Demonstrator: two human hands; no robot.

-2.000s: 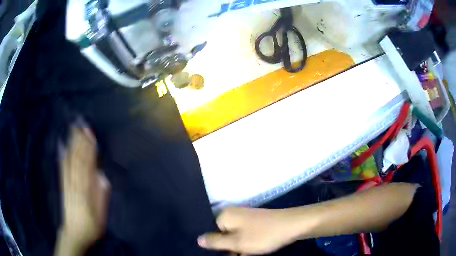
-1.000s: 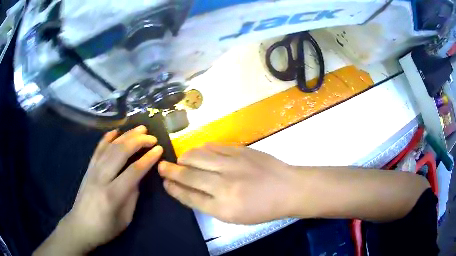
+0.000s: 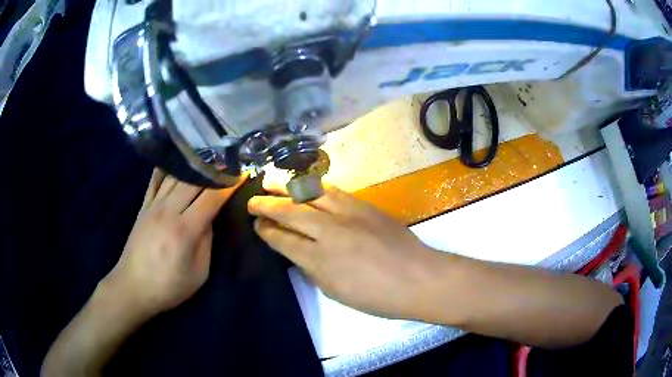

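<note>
A large black cloth panel [image 3: 243,316] lies over the left of the table and under the lit needle area [image 3: 254,173] of the white sewing machine [image 3: 457,44]. My left hand [image 3: 166,247] lies on the cloth left of the needle, its fingertips partly hidden by the machine head. My right hand [image 3: 346,250] lies at the cloth's right edge, fingers bent, with fingertips on the cloth just in front of the needle. The cloth edge runs between the two hands. I cannot tell whether either hand pinches the cloth.
Black shears [image 3: 463,129] lie on the machine bed, handles over the orange strip [image 3: 471,180]. A tape measure [image 3: 398,357] runs along the table's front edge. A red basket rim [image 3: 626,276] and a greenish strip [image 3: 634,199] are at the right. The machine head overhangs my fingertips.
Both hands have come from lower on the cloth up to the needle area. Since one second ago they have shifted little; the view has moved, showing more of the machine head.
</note>
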